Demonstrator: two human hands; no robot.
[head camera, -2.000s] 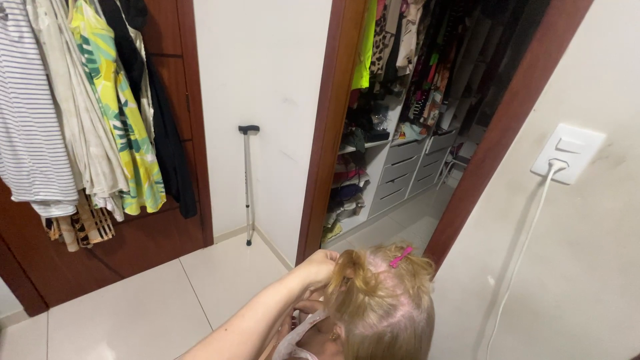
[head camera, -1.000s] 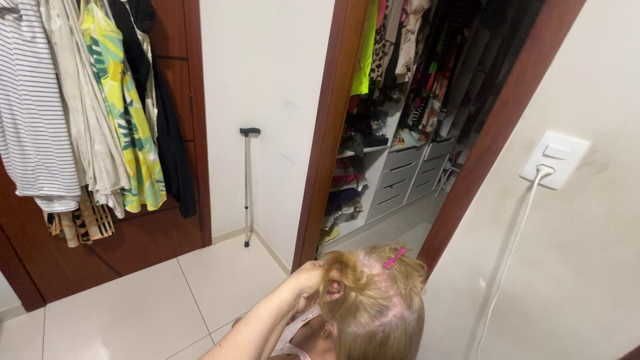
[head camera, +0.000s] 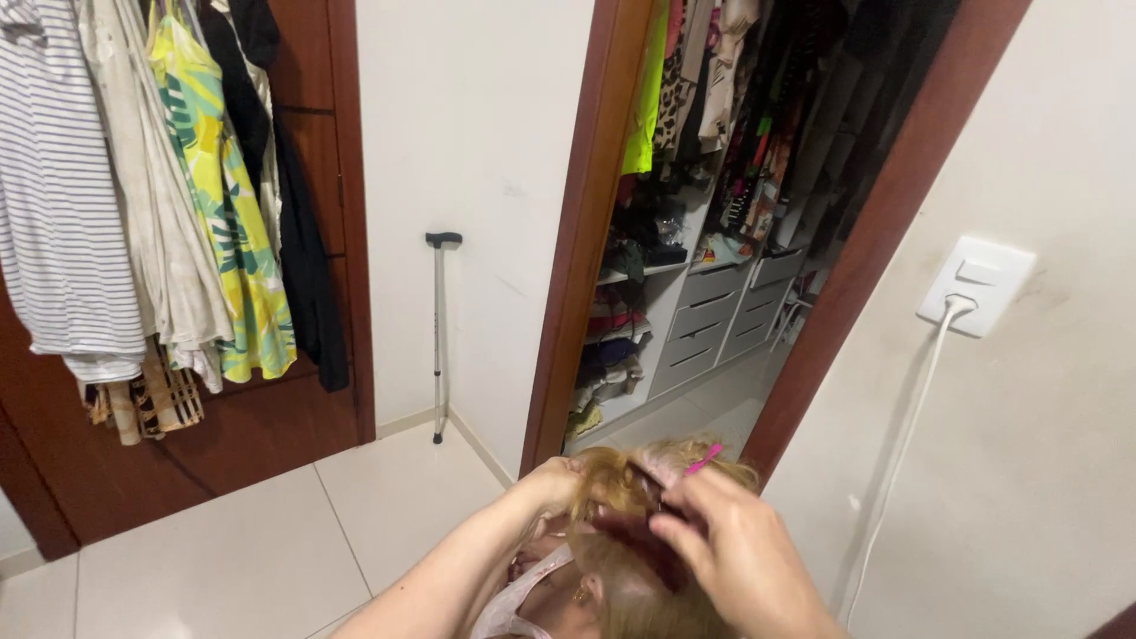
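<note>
The blond hair (head camera: 657, 595) of a seated or low-placed person shows at the bottom centre, with a pink hair clip (head camera: 706, 459) on top of the head. My left hand (head camera: 557, 486) grips a gathered lock of hair (head camera: 603, 475) at the side of the head. In my right hand (head camera: 723, 524) is a dark reddish comb or brush (head camera: 643, 546), blurred, lying against the hair just below the held lock. The fingertips of my left hand are partly hidden by hair. The person's ear with a gold earring (head camera: 581, 593) and a light strap (head camera: 528, 595) are visible below.
A walking cane (head camera: 437, 337) leans in the wall corner. Clothes (head camera: 217, 204) hang on a dark red wooden door at left. Beyond the doorway frame (head camera: 568, 266) are closet drawers (head camera: 701, 328) and shelves. A white cord (head camera: 905, 444) runs down from a wall outlet (head camera: 976, 284) at right.
My right hand has come into view from the right with the dark reddish tool, over the hair. My left hand stays on the lock at the side of the head.
</note>
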